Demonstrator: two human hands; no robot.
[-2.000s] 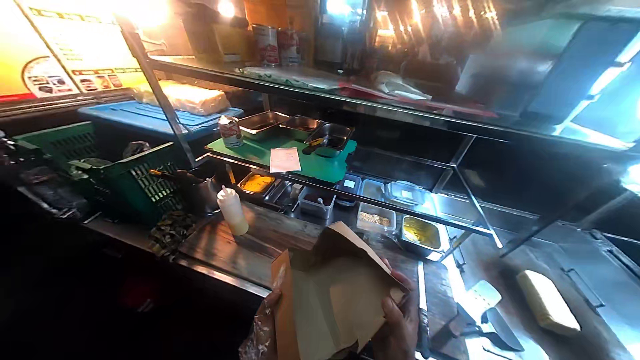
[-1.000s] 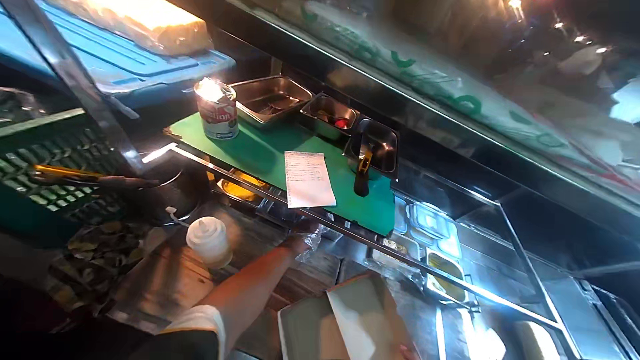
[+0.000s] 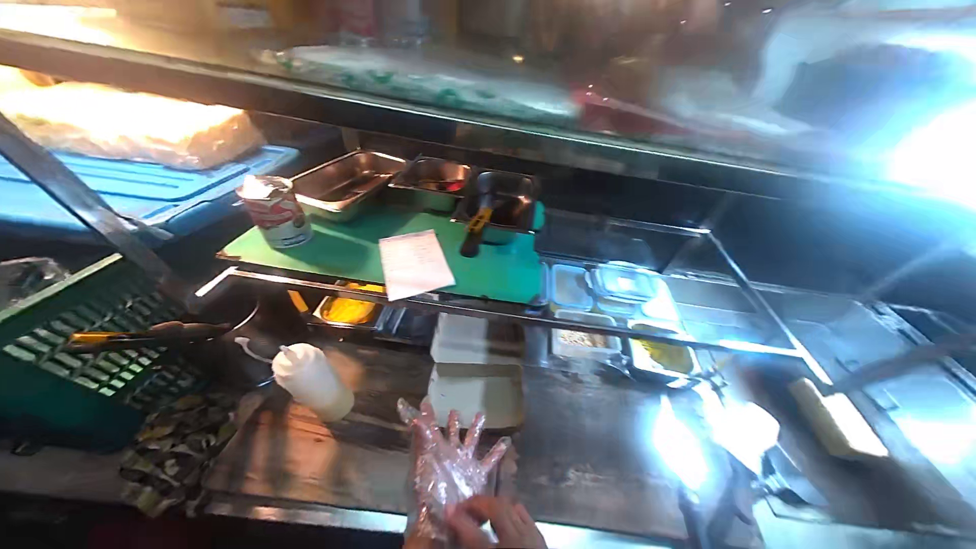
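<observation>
My left hand (image 3: 450, 465), in a clear plastic glove, is spread palm down over the counter's front edge. The bare fingers of my right hand (image 3: 492, 518) touch the glove near its wrist; whether they pinch the plastic is unclear. Just beyond my fingertips lies an unfolded cardboard food box (image 3: 476, 393), its lid raised at the back. A white squeeze bottle (image 3: 313, 381) stands on the wooden board to the left. Above, a handwritten paper slip (image 3: 415, 263) rests on the green cutting board (image 3: 343, 248).
A can (image 3: 276, 213) and metal pans (image 3: 347, 183) stand on the shelf. Below it are a yellow-filled container (image 3: 347, 309) and lidded tubs (image 3: 625, 282). A green plastic crate (image 3: 69, 366) and a patterned cloth (image 3: 179, 450) are left; a pale block (image 3: 839, 419) lies right.
The cardboard box, held in my hands two seconds ago, now lies on the counter. My gloved arm has drawn back from under the shelf, and my hands have come together. The view has shifted.
</observation>
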